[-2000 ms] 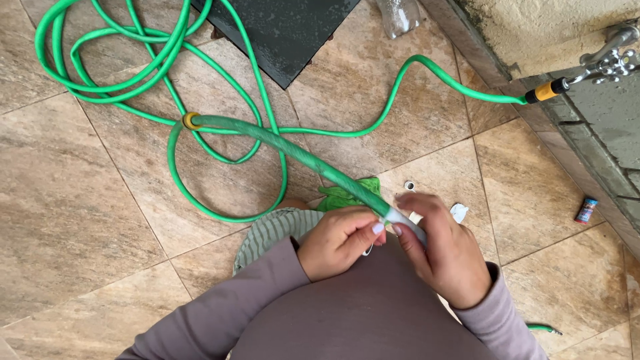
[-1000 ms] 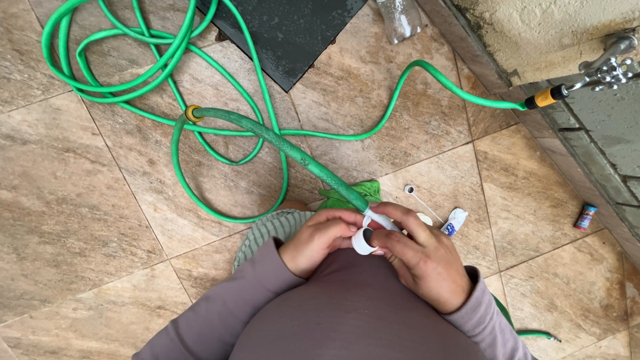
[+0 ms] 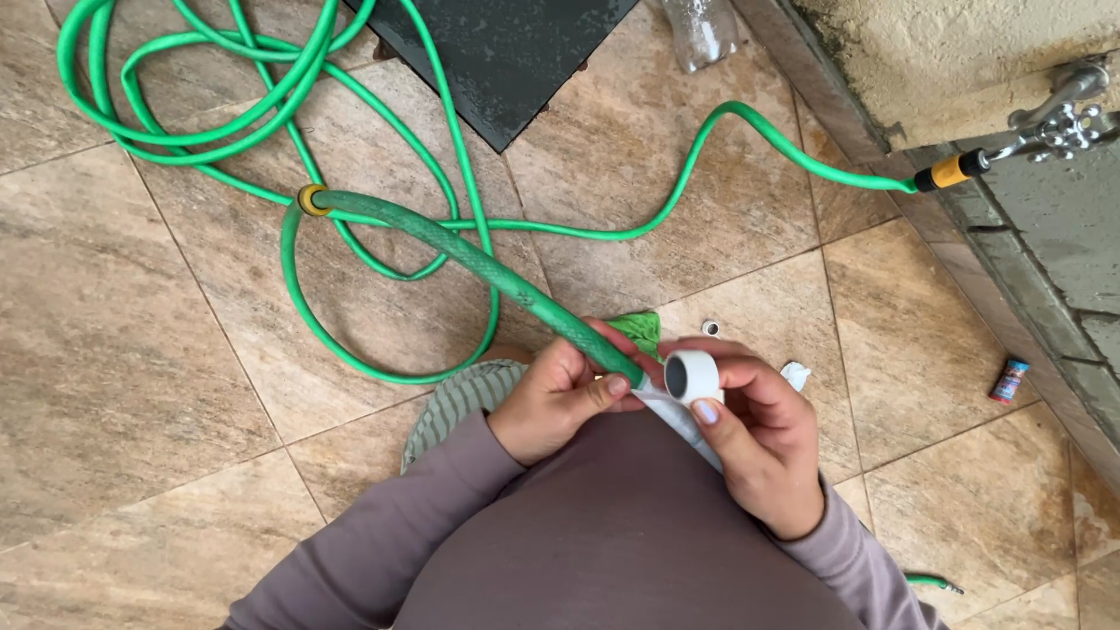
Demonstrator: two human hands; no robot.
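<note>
My left hand (image 3: pixel 569 389) grips a green garden hose (image 3: pixel 516 284) close to where white material (image 3: pixel 678 416) covers it. That white wrap looks like tape and runs down to the right, partly behind my right hand (image 3: pixel 761 420). Between the thumb and fingers of my right hand is a small white roll of tape (image 3: pixel 691 376), its dark round core facing the camera. The held hose arches up and left to a yellow ring fitting (image 3: pixel 313 200), where it meets a thinner green hose (image 3: pixel 302 297). A green cloth (image 3: pixel 639 331) lies on the floor behind my hands.
Thin hose (image 3: pixel 560 229) loops over the floor tiles and runs to a metal tap (image 3: pixel 1063 127) through a yellow-and-black connector (image 3: pixel 952 170). A black slab (image 3: pixel 507 61) and plastic bottle (image 3: pixel 703 35) lie at the top. A small blue-and-red container (image 3: pixel 1009 381) sits near the wall at right.
The white roll, held low between my hands one second ago, is now higher and further right in my right hand. My left hand stays at the hose.
</note>
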